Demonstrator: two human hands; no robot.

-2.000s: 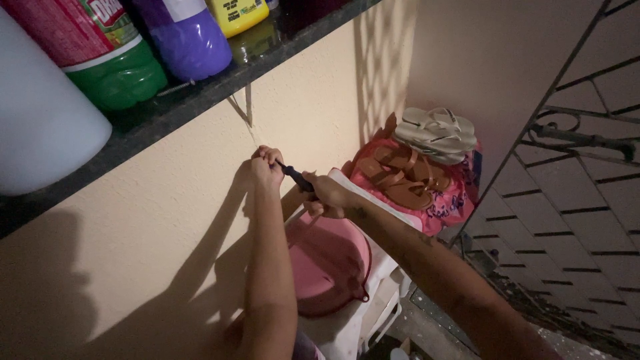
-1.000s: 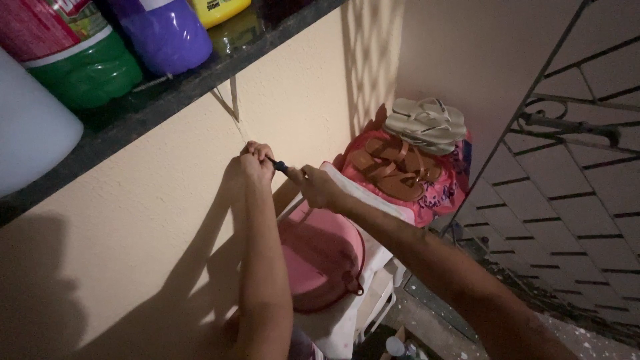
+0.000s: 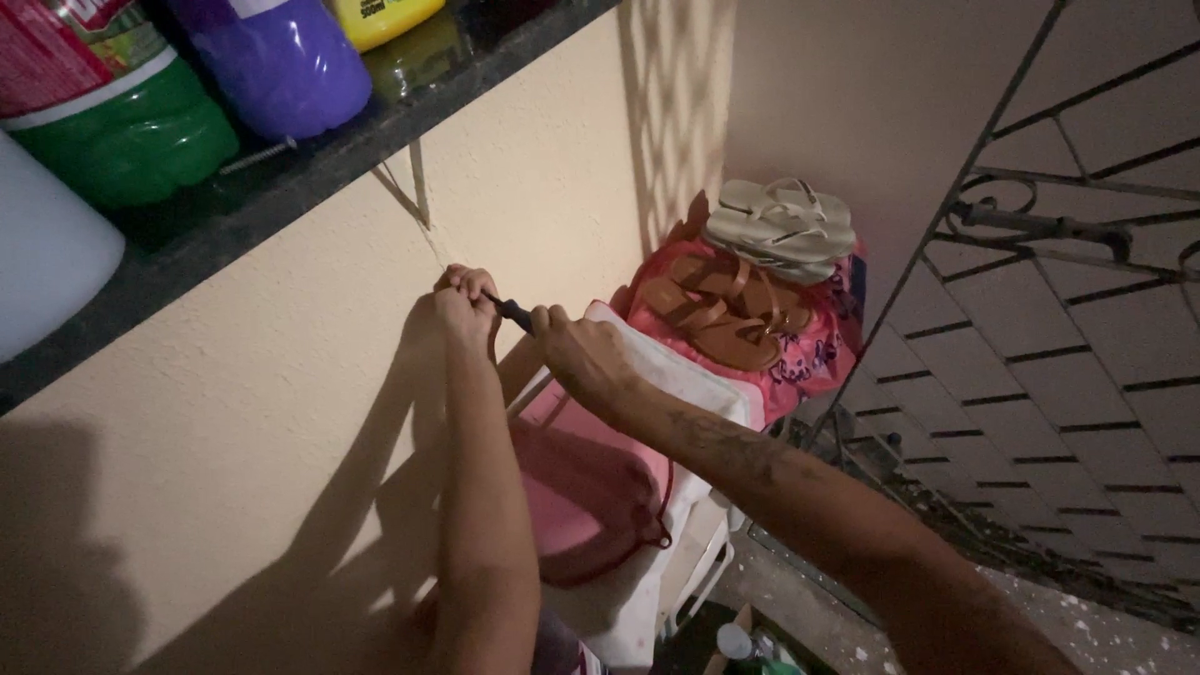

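Note:
My right hand is closed around the dark handle of a screwdriver, whose shaft points left toward the wall. My left hand is against the wall, its fingers pinched about the screwdriver's tip end; whatever lies between the fingertips is hidden. Just above the left hand, a thin metal shelf bracket meets the wall under a dark stone shelf. On the shelf's edge lies a loose screw.
Plastic bottles, one purple and one green, stand on the shelf. Below my hands is a pink plastic basin on a white cloth. Brown sandals and light flip-flops rest on a pink bag. A metal gate stands at right.
The right hand stays on the screwdriver and the left hand stays at the wall; the grip of the right hand has turned somewhat. Less of the handle shows than two seconds ago.

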